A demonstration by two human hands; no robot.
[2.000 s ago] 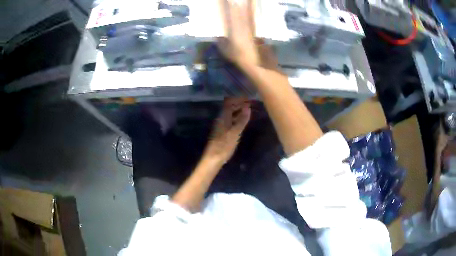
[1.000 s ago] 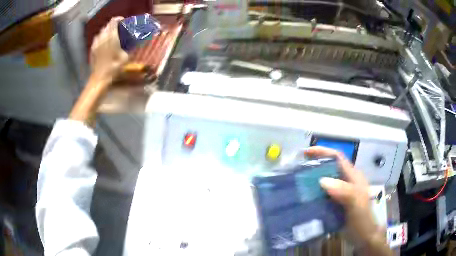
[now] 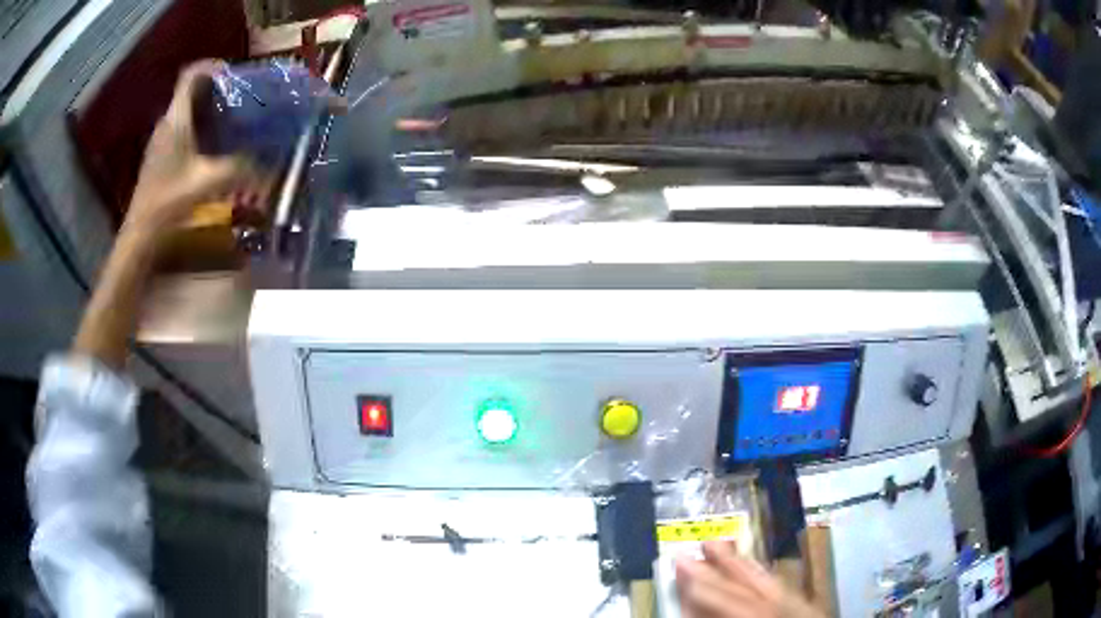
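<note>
My left hand (image 3: 175, 169) is raised at the upper left, closed around a dark blue film-wrapped box (image 3: 260, 109), blurred, beside the machine's far left end. My right hand (image 3: 730, 586) is low in the picture, fingers over the feed channel, cut off by the bottom edge. No box shows in it; what lies under the fingers is hidden. Dark blocks (image 3: 628, 531) flank the channel. A yellow label (image 3: 703, 529) and crinkled clear film show just above the fingers.
The control panel (image 3: 543, 386) stands across the middle, with a red switch, green lamp, yellow button and blue display (image 3: 791, 404). Behind it is a conveyor-like row of slats (image 3: 724, 115). A metal frame (image 3: 1026, 229) and red hose are at right.
The view has shifted. My right hand has gone down to the channel, and the dark blue box it held is out of sight. My left hand still holds its box, now further left.
</note>
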